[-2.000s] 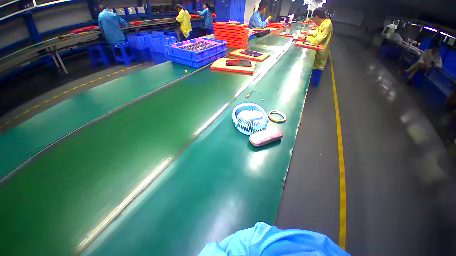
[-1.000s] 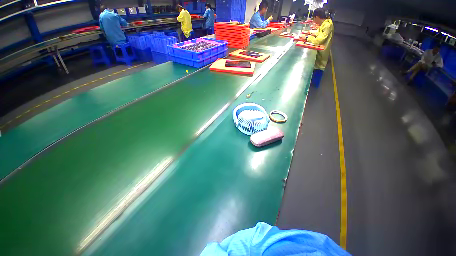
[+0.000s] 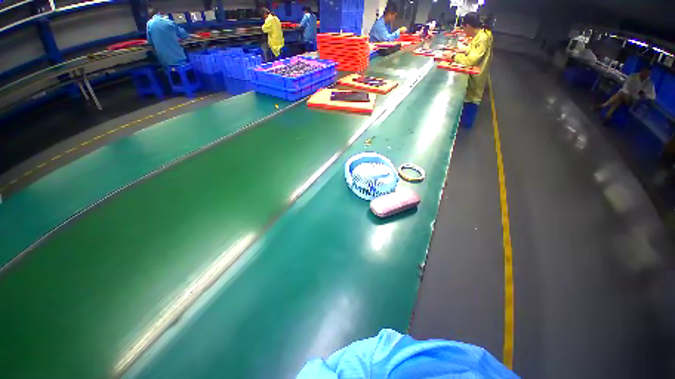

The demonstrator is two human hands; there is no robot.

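Neither of my hands is in the picture; only light-blue smock cloth (image 3: pixel 414 359) shows at the bottom edge. Nearest in front of me on the green conveyor line (image 3: pixel 326 266) lies a light-blue round slatted fan (image 3: pixel 371 176). A pink-mauve oblong case (image 3: pixel 395 203) lies at its near right side. A yellowish tape roll (image 3: pixel 411 172) lies flat to the right of the fan.
Farther along are a foam tray (image 3: pixel 342 106) with a dark tablet (image 3: pixel 350 96), a second tray, a blue crate (image 3: pixel 294 78) of parts and stacked orange trays (image 3: pixel 343 52). A person in yellow (image 3: pixel 478 53) works at the right edge. A yellow line (image 3: pixel 503 222) marks the floor.
The nearer foam tray with its tablet has shifted slightly toward me and to the left. The fan, case and tape roll stay in place.
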